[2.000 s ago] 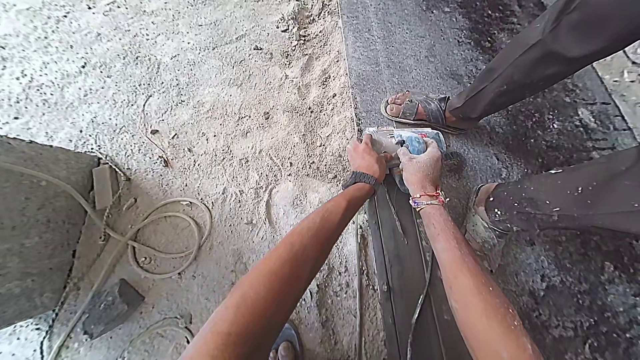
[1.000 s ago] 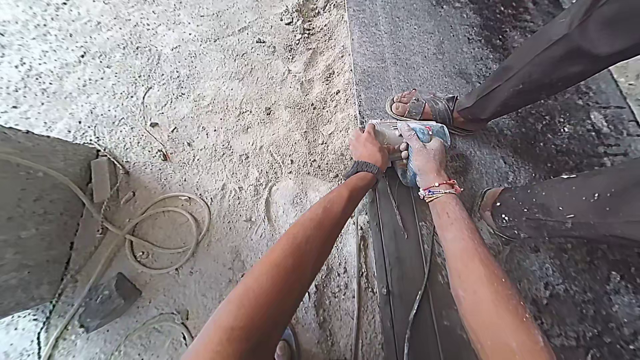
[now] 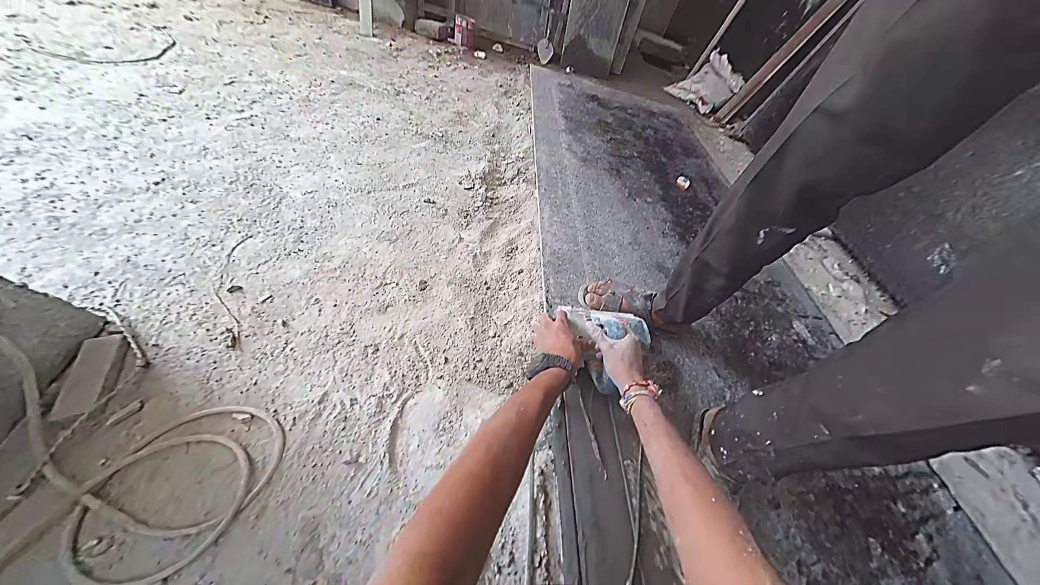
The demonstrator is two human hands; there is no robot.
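Note:
Both of my hands grip a dusty power tool (image 3: 621,325) with a blue body and a pale flat part, at the near left edge of a grey stone slab (image 3: 573,195). My left hand (image 3: 557,336), with a dark band at the wrist, is on the tool's left end. Coated in pale dust, my right hand (image 3: 619,354) lies over the body, with colored bracelets on the wrist. A cord runs back between my arms over dark stone strips (image 3: 597,487). The tool's underside is hidden.
Another person's sandaled foot (image 3: 605,297) stands on the slab just beyond the tool; their dark trouser legs (image 3: 829,406) fill the right side. A coiled hose (image 3: 244,455) and a concrete block (image 3: 36,341) lie at lower left. A trowel (image 3: 545,50) and a sack (image 3: 715,81) are at the back.
The view has tilted up, so the slab's far end and the back wall now show. My hands keep hold of the tool near the other person's foot.

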